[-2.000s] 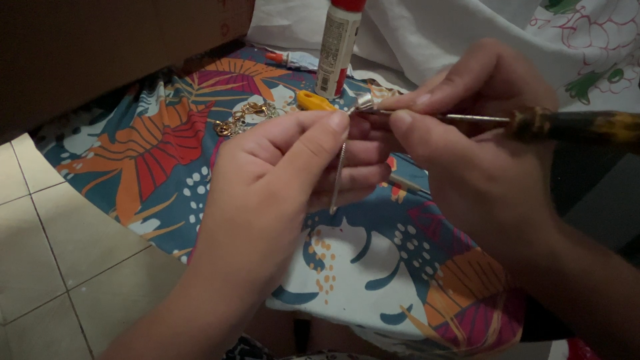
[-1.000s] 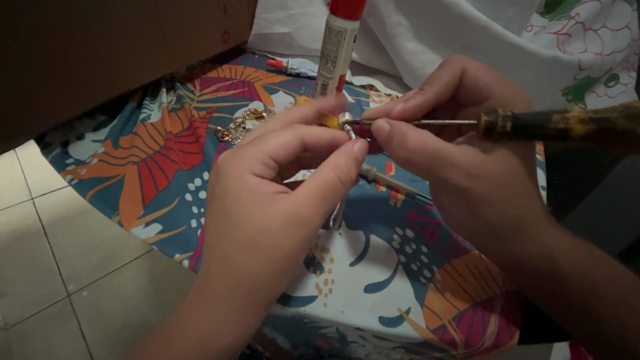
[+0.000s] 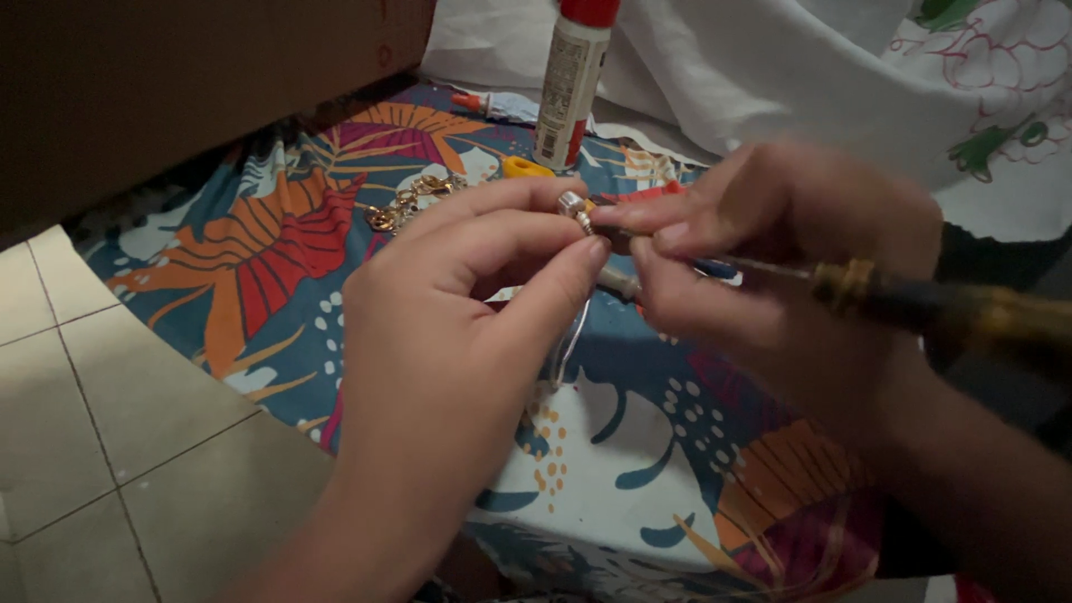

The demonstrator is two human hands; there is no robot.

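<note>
Between its thumb and fingers, my left hand (image 3: pixel 452 310) pinches a small silvery jewelry piece (image 3: pixel 574 203) with a coiled lower part. A thin pale cord or wire (image 3: pixel 572 339) hangs below those fingertips. My right hand (image 3: pixel 754 251) is somewhat blurred and grips the metal shaft of a thin tool with a dark and amber handle (image 3: pixel 946 306). The tool's shaft (image 3: pixel 766 268) points left toward the silvery piece, and its tip is hidden by the fingers. Behind my left hand, a gold-colored chain (image 3: pixel 410 201) lies on the patterned cloth.
A red-capped white canister (image 3: pixel 574 84) stands at the back, near a crumpled tube with an orange cap (image 3: pixel 494 105) and a yellow object (image 3: pixel 526 167). A grey-handled tool (image 3: pixel 618 283) lies partly hidden behind my hands. A cardboard box (image 3: pixel 193 92) borders the upper left; white fabric (image 3: pixel 754 92) hangs behind.
The fingers of my left hand have closed in around the silvery piece. The right hand's tool now slants, its handle lower than its tip; it was nearly level before.
</note>
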